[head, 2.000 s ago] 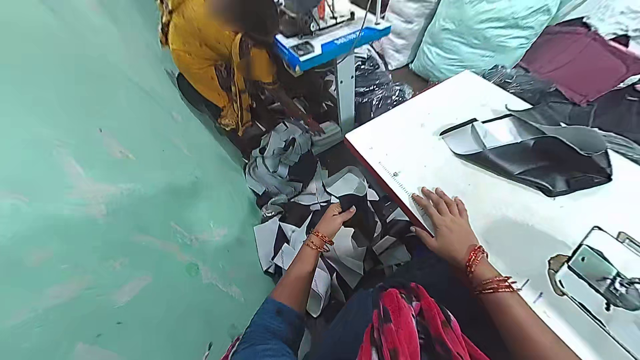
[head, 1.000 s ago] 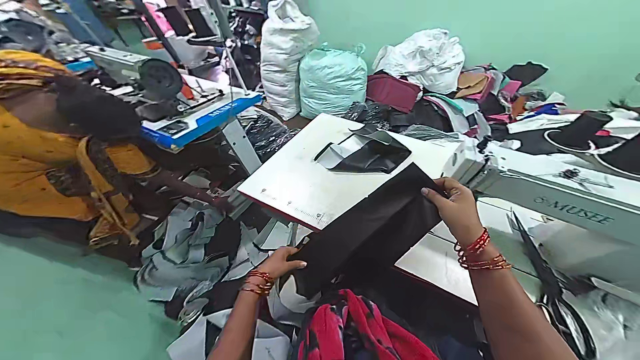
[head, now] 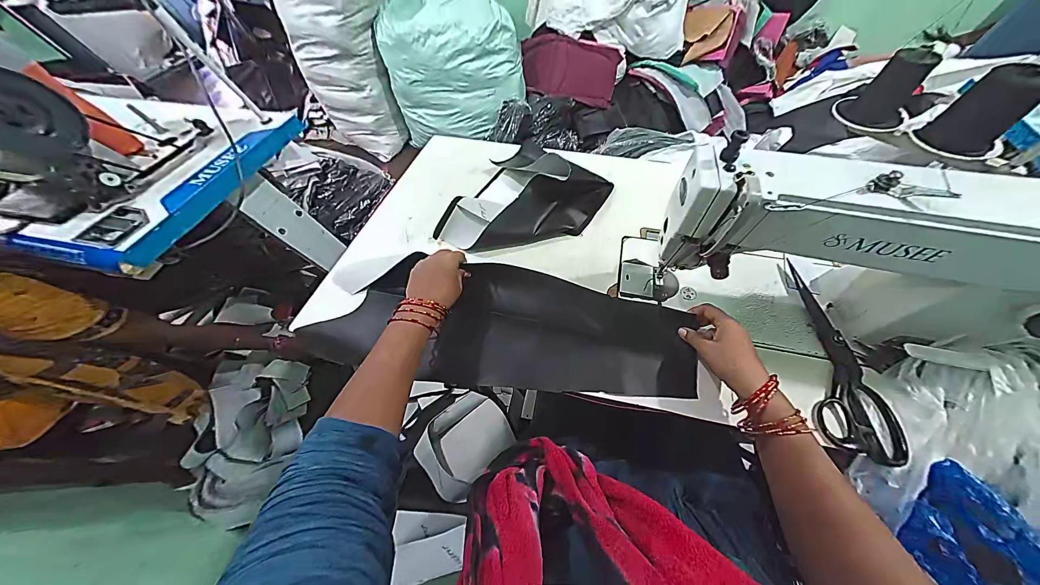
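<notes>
A long black sheet of leather-like material (head: 561,333) lies across the front of the white sewing table (head: 390,211), part of it over the edge. My left hand (head: 436,280) grips its upper edge left of the middle. My right hand (head: 721,341) pinches its right end between thumb and fingers, just in front of the needle area of the Musee sewing machine (head: 877,219). Behind the sheet, a folded black piece with a pale underside (head: 544,203) rests on the table. Black-handled scissors (head: 845,374) lie to the right of my right hand.
At the left stands another machine table with a blue edge (head: 219,175); a person's arm and yellow clothing (head: 49,390) show below it. Grey offcuts (head: 252,439) lie on the floor. Stuffed sacks (head: 451,65) and fabric piles stand behind. Clear plastic (head: 951,390) lies at the right.
Two seconds ago my left hand was in the floor offcuts and my right lay on the table. The black sheet, held up between both hands one second ago, is now spread at the table. The view has swung right.
</notes>
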